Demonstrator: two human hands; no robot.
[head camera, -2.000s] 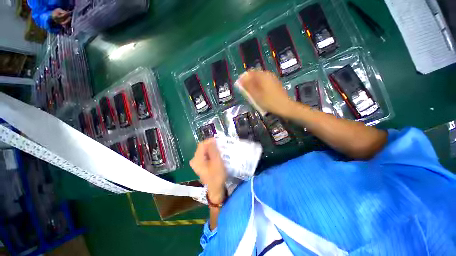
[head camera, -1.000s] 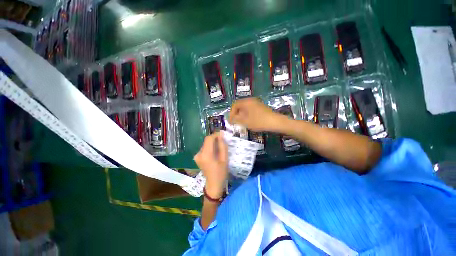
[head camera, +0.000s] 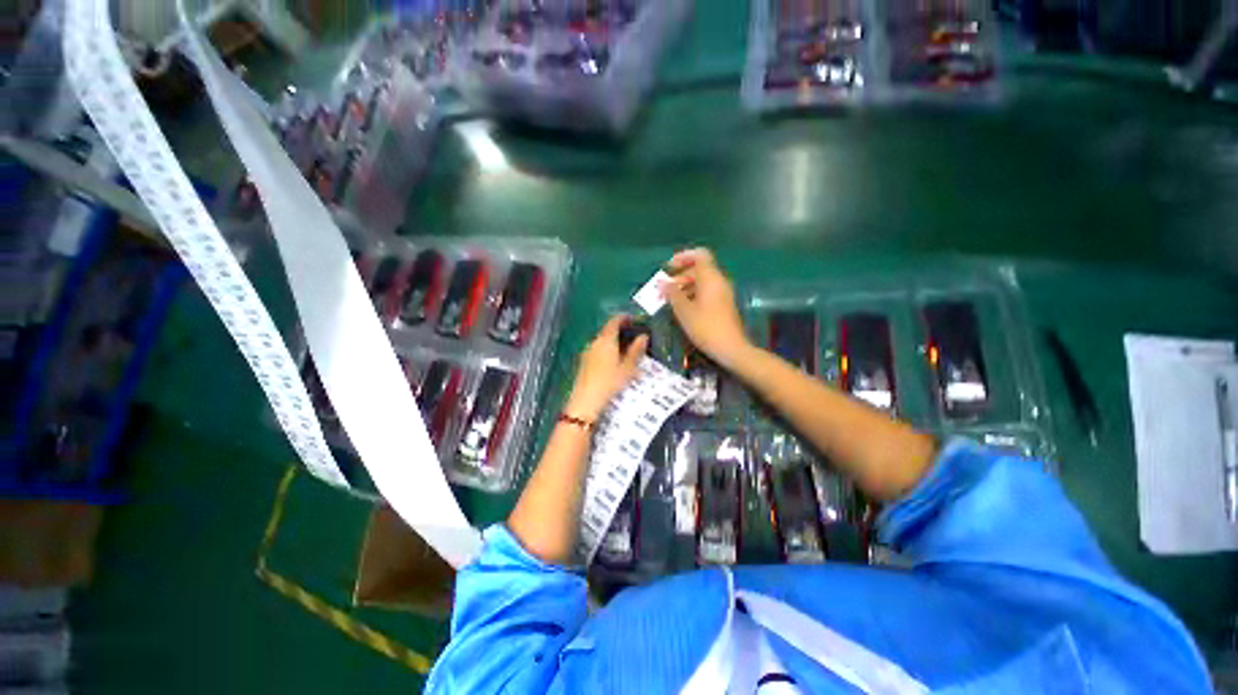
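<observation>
My right hand (head camera: 703, 302) pinches a small white label (head camera: 653, 292) above the back left part of the blister tray (head camera: 1011, 310). My left hand (head camera: 607, 369) holds the printed label strip (head camera: 627, 437), which hangs down towards my smock. A small dark thing shows at my left fingertips; I cannot tell if it is held or lies behind them. The tray holds black phone bodies (head camera: 956, 356) with red side edges, in two rows. My arms hide some of its pockets.
Long white ribbons (head camera: 333, 292) hang at the left. A second filled tray (head camera: 554, 319) lies left of my hands, with stacked trays (head camera: 577, 68) behind. Tweezers (head camera: 1073, 383) and a record sheet (head camera: 1170, 448) with a pen (head camera: 1226, 435) lie right. A cardboard box (head camera: 398, 564) is below left.
The view has tilted up. My right hand has come away from the strip with a label between its fingers. My left hand has shifted, and the strip now hangs lengthwise.
</observation>
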